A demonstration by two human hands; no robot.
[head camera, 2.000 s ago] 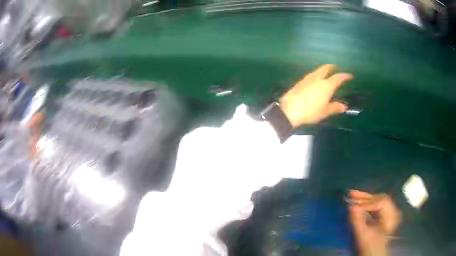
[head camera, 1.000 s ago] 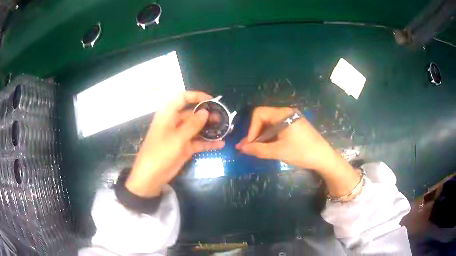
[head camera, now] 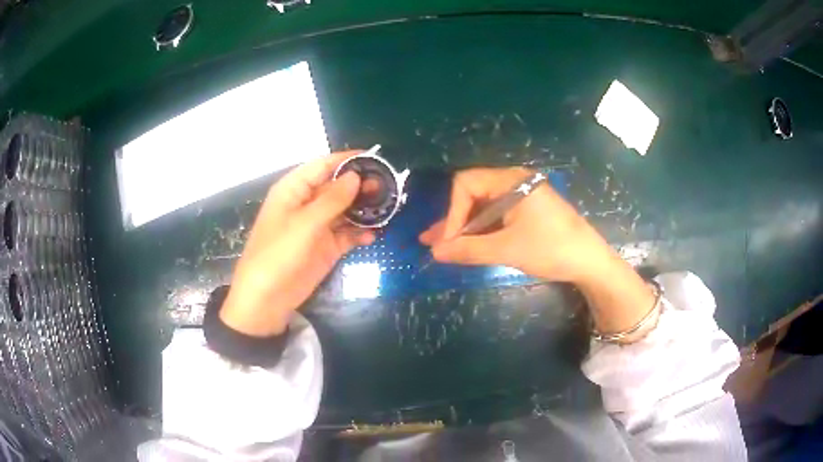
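My left hand (head camera: pixel 293 235) is shut on a round watch case (head camera: pixel 384 191) with a silver rim, short lugs and a dark inside; the thumb lies over its opening. My right hand (head camera: pixel 505 221) holds silver tweezers (head camera: pixel 494 211) like a pen, tips pointing down and left, just right of the watch case. Below both lies a bright blue film (head camera: pixel 424 257) with a grid of tiny white dots at its left part. The tweezers tips are over the film near the dots; whether they hold a dot cannot be told.
A glaring white sheet (head camera: pixel 226 149) lies upper left. A small white square (head camera: pixel 627 117) lies upper right. Loose watch cases lie at the far left (head camera: pixel 173 27) and far right (head camera: pixel 781 118). Stacked clear blister trays (head camera: pixel 54 271) stand at left. A metal post (head camera: pixel 767 34) is at upper right.
Two seconds ago my left arm reached forward over the green strip with an open hand. Now it is back, holding the watch case. Over the last second, both hands shift only slightly in view.
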